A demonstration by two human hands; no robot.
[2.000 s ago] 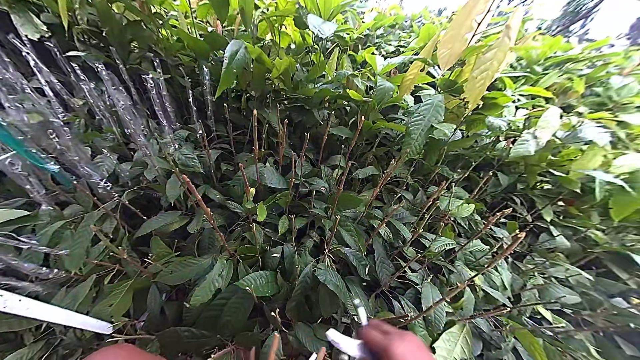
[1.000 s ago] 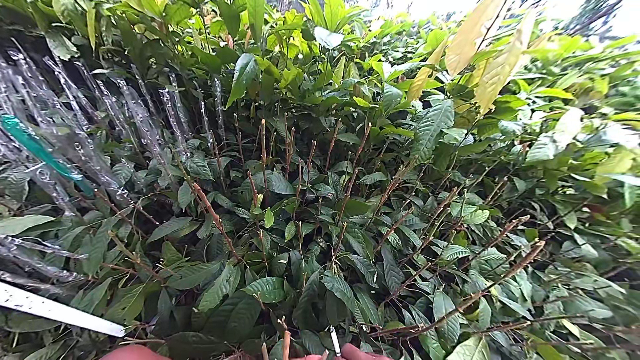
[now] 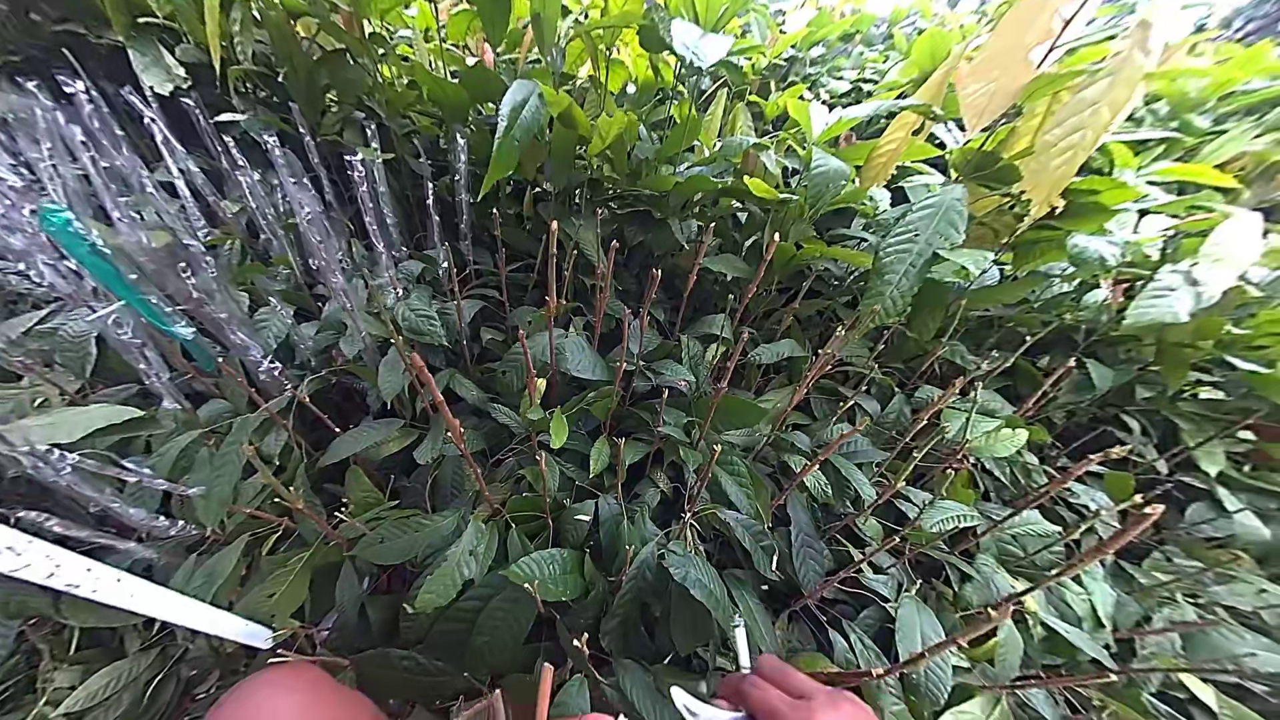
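At the bottom edge, right of centre, my right hand [image 3: 790, 692] is closed on a small white object [image 3: 700, 704]; a thin white tip [image 3: 741, 645] rises beside its fingers. Only a fingertip [image 3: 590, 716] of what seems to be my left hand shows at the bottom edge, and what it holds is hidden. Between them and my knee [image 3: 295, 692] stands a cut brown stem [image 3: 544, 690]. Ahead are many cut upright stems [image 3: 552, 290] among dark green leaves.
Stems wrapped in clear plastic film [image 3: 310, 220] stand at the left, one with green wrap [image 3: 120, 285]. A white pointed strip [image 3: 130, 590] lies at lower left. Long bare branches [image 3: 1050, 570] reach in from the right. Yellow leaves [image 3: 1010, 60] hang at upper right.
My right hand has dropped lower between the first two frames and shows more again now. The white object was hidden one second ago and is in sight again.
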